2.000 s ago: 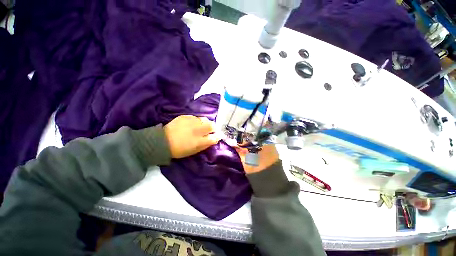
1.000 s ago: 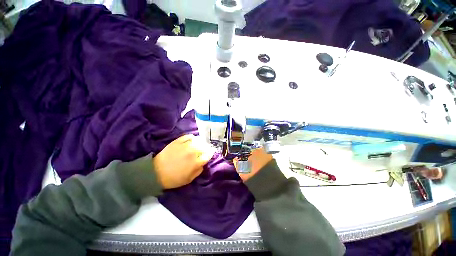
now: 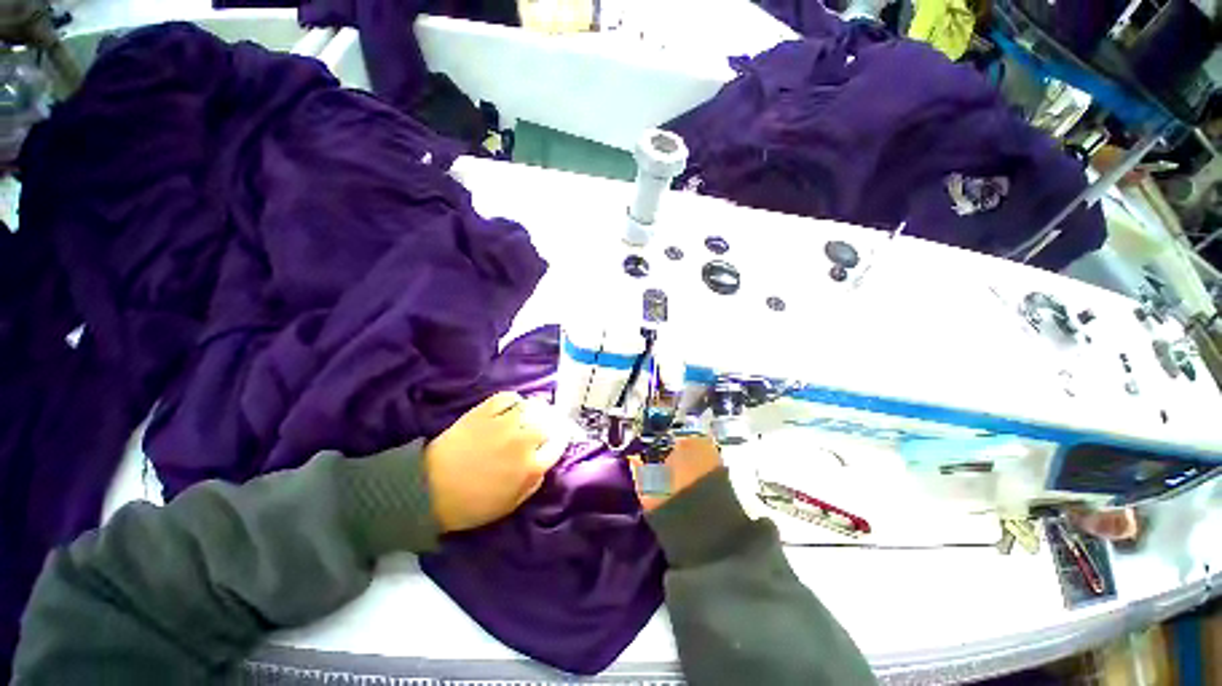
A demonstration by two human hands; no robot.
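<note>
The dark purple garment (image 3: pixel 308 282) is heaped on the left of the white table, and a part of it lies under and in front of the needle area. My left hand (image 3: pixel 493 462) holds the cloth just left of the presser foot (image 3: pixel 610 429); its fingertips are bent onto the fabric. My right hand (image 3: pixel 681 469) is at the cloth just right of the presser foot, partly hidden behind the metal parts of the white sewing machine (image 3: pixel 871 349). Its fingertips are not visible. The cloth shines under the lamp between the hands.
Red and silver snips (image 3: pixel 815 508) lie on the table right of my right hand. A small dark tray (image 3: pixel 1080 560) sits at the right end. A purple pile with a pale print (image 3: pixel 885 148) lies behind the machine. A grey-white post (image 3: pixel 653 188) stands on the machine head.
The camera view has shifted and shows more behind the machine. Both hands stay beside the presser foot on the cloth. The heap at left looks much the same.
</note>
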